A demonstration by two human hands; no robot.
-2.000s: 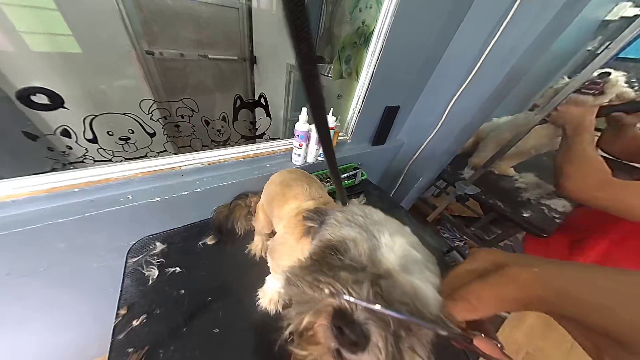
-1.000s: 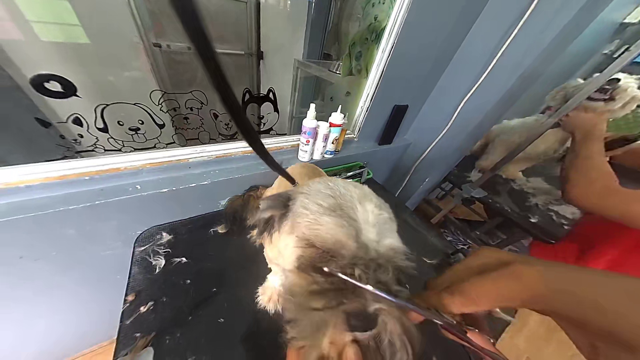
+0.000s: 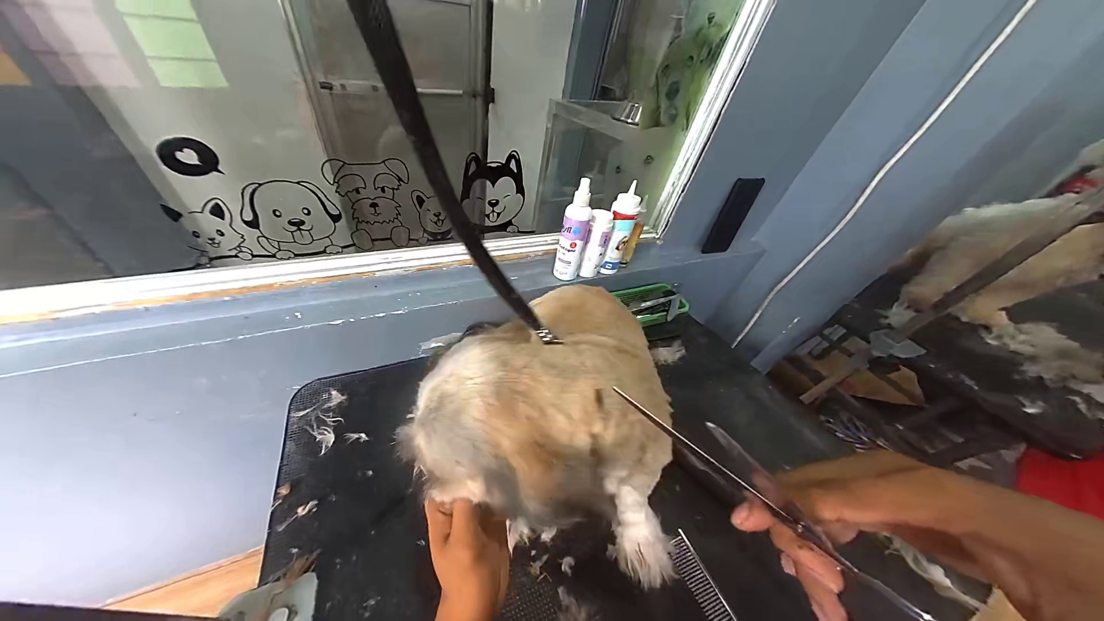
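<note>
A tan and grey dog (image 3: 552,405) stands on the black grooming table (image 3: 362,492), its body partly trimmed. My left hand (image 3: 470,552) holds the fur at the dog's head, at its lower left; the face is hidden. To the right of the dog, my right hand (image 3: 828,517) has its fingers in a pair of grooming scissors (image 3: 733,474), whose blades are parted and lie near the dog's side. A black leash (image 3: 431,164) runs down to a metal clip at the dog's neck or back. Beside the white front paw lies a metal comb (image 3: 700,578).
Several bottles (image 3: 573,231) stand on the window ledge (image 3: 388,280). Behind the dog is a green basket (image 3: 660,306) with tools. Cut hair (image 3: 324,423) lies on the table. At far right, another light-coloured dog (image 3: 1009,259) and a red garment (image 3: 1061,483) show.
The dog has turned its head away to the left and down; its face showed two seconds ago. My left hand has come into view at its fur. The scissors now stand parted and off the head.
</note>
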